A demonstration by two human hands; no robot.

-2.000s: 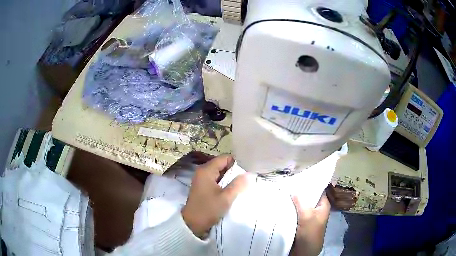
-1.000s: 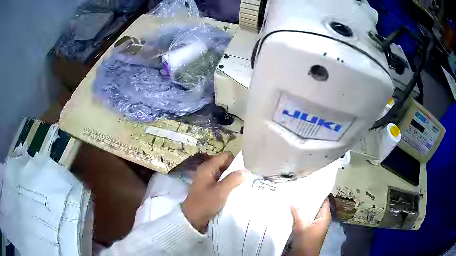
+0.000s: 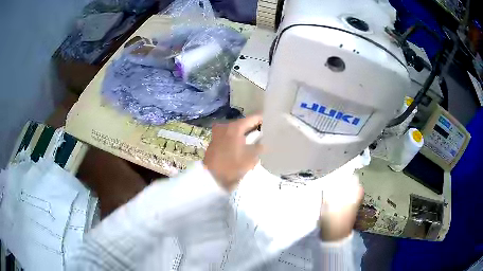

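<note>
A white garment panel (image 3: pixel 280 211) with dark stitch lines lies under the cream JUKI machine head (image 3: pixel 328 106) and hangs toward me, partly overexposed. My left hand (image 3: pixel 233 151) is raised at the left side of the head, blurred; whether it grips cloth there cannot be told. My right hand (image 3: pixel 341 209) is on the panel at the right below the head, blurred and overexposed; its fingers are unclear. The stitching point is hidden behind the head.
A stack of white panels (image 3: pixel 37 211) lies at left by a striped stand. A plastic bag of grey-blue material (image 3: pixel 148 87) with a thread cone (image 3: pixel 198 61) lies on the worn tabletop (image 3: pixel 100 124). Yellow-topped cones (image 3: pixel 407 151), a control panel (image 3: pixel 445 135) and a metal-faced box (image 3: pixel 426 211) are right.
My left hand has moved up along the left side of the head from the panel's edge. My right hand has moved up and slightly right. The panel's folds near me have shifted.
</note>
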